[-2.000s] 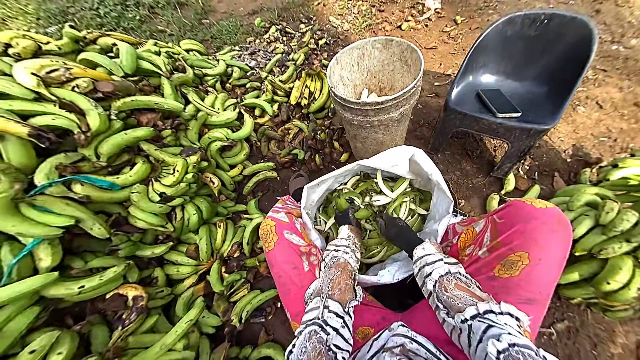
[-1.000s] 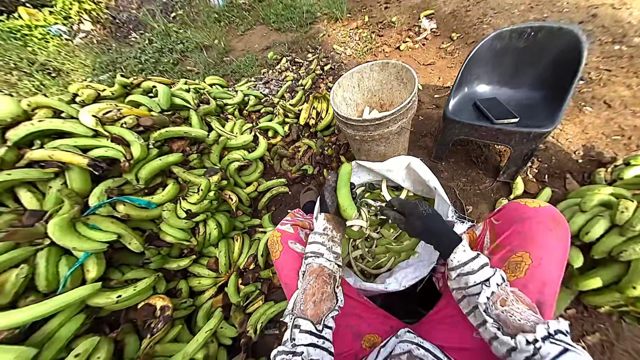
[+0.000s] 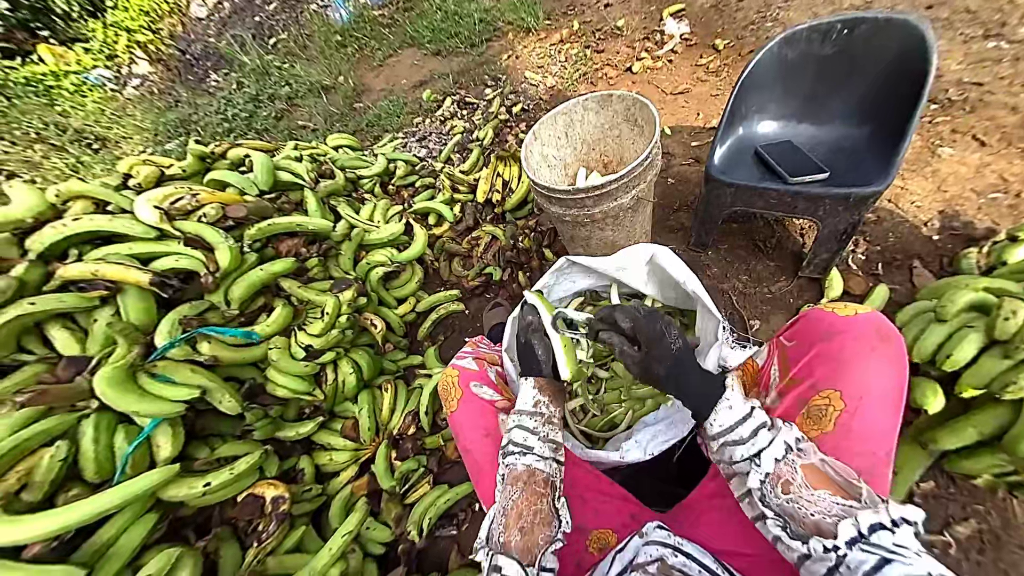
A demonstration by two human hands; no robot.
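My left hand [image 3: 534, 344], in a dark glove, grips a green plantain [image 3: 564, 346] upright over an open white woven sack [image 3: 652, 276]. Part of the plantain's skin is off and pale flesh shows. My right hand [image 3: 640, 340], also in a dark glove, is closed on a small peeler [image 3: 574, 320] that lies against the plantain; its handle is mostly hidden by the fingers. Green strips of peel [image 3: 612, 400] fill the sack between my legs.
A dirty plastic bucket [image 3: 594, 200] with pale peeled pieces [image 3: 590, 177] stands beyond the sack. A black plastic chair [image 3: 824, 104] holds a phone [image 3: 792, 161]. Green plantains [image 3: 280, 320] are heaped at left, and more [image 3: 968, 336] lie at right.
Both hands were down among the peels two seconds ago. One second ago my left hand held up a green plantain; now pale flesh shows on it and my right hand is at its side.
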